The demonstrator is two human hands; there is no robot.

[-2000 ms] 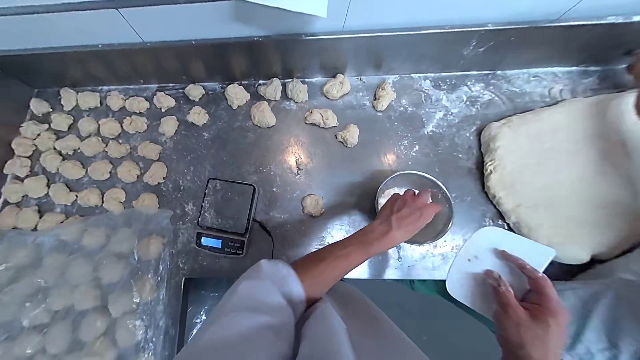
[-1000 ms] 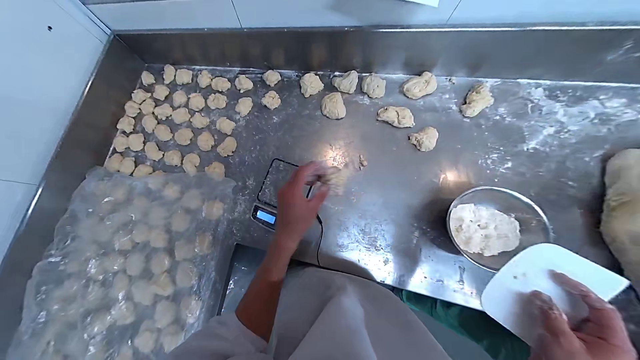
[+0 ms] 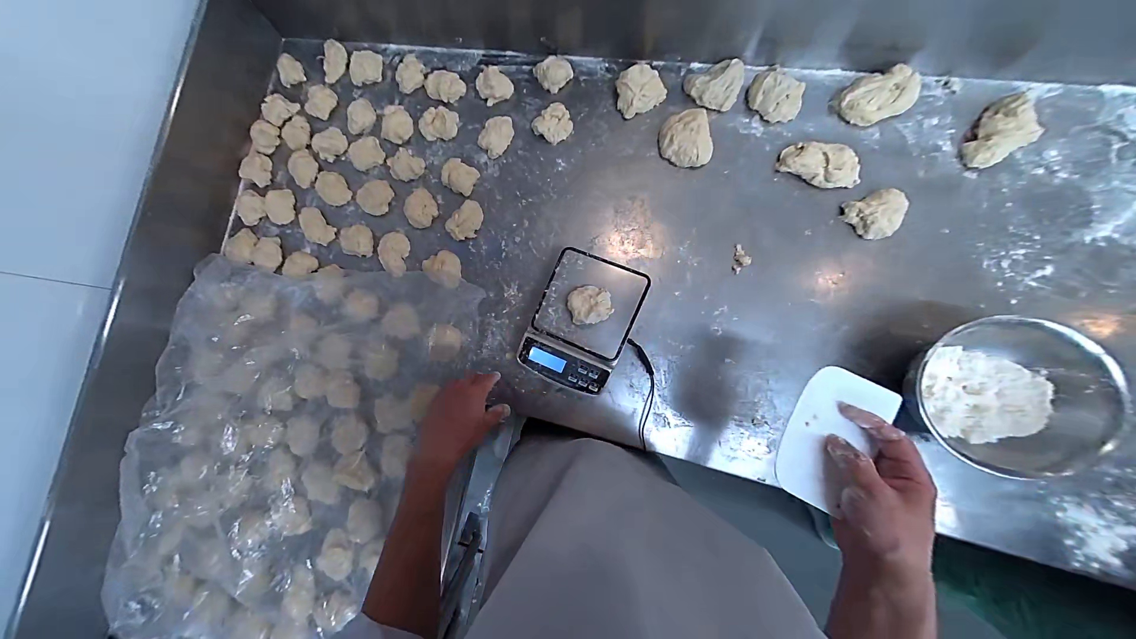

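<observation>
My left hand (image 3: 460, 417) hovers over or beside the edge of the clear plastic sheet (image 3: 257, 426), its fingers apart and nothing between them. Just right of it stands a digital kitchen scale (image 3: 568, 359) with a lit display, and one dough piece (image 3: 589, 304) lies on its plate. In my right hand (image 3: 879, 484) is a white plastic dough scraper (image 3: 830, 426), held near the table's front edge. A steel bowl (image 3: 1087, 355) with flour (image 3: 985, 395) in it sits right of the scraper.
Rows of small dough pieces (image 3: 364, 153) lie at the back left, and more are under the plastic. Larger dough lumps (image 3: 686, 138) line the back of the steel table (image 3: 586, 200), which has a raised rim. A dough scrap (image 3: 741, 258) and the scale's cable (image 3: 650, 390) lie nearby.
My left hand has moved from the bowl to the scale, then left toward the plastic sheet. A dough piece now rests on the scale. The view has swung left.
</observation>
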